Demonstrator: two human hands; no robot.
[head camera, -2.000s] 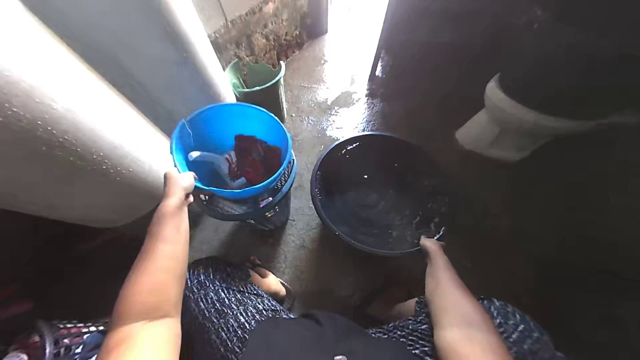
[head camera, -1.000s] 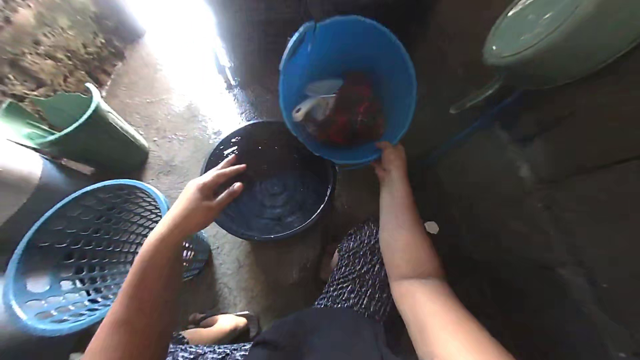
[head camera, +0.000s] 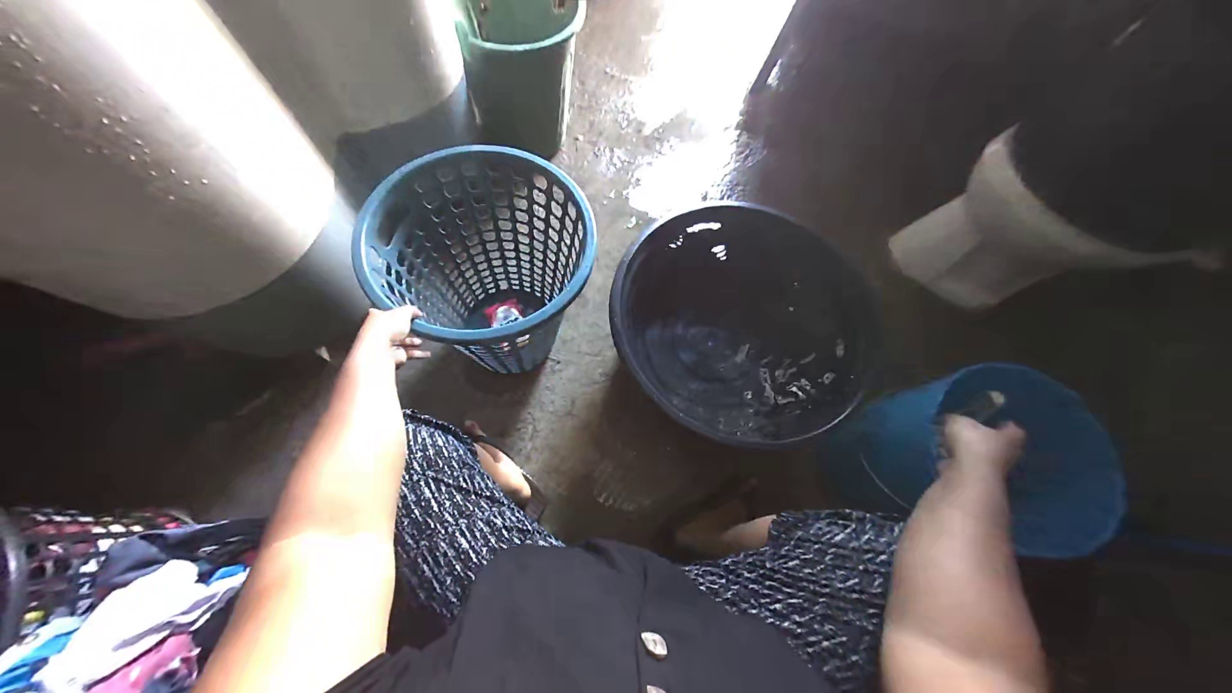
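Note:
My left hand (head camera: 393, 332) grips the near left rim of a blue perforated plastic basket (head camera: 474, 335). A small red and white item (head camera: 504, 312) lies at the basket's bottom. To its right, a dark round basin (head camera: 630, 361) holds water with bright reflections and sits apart from the basket. Right of the basin is a blue plastic bucket (head camera: 1068, 481), its mouth toward me. My right hand (head camera: 982, 445) is curled at the bucket's mouth, near a small dark thing with a pale tip (head camera: 987, 404); blur hides whether the fingers hold it. The bucket's contents are mostly hidden.
A green bin (head camera: 525, 87) stands beyond the basket, beside large pale cylindrical containers (head camera: 164, 164). A pale plastic vessel (head camera: 962, 241) is at the upper right. Mixed clothes (head camera: 144, 616) fill a dark basket at lower left. The concrete floor (head camera: 616, 462) is wet.
The blue bucket, on top of the basket two seconds ago and then held up by my right hand, is now right of the basin. My left hand has taken hold of the basket's rim.

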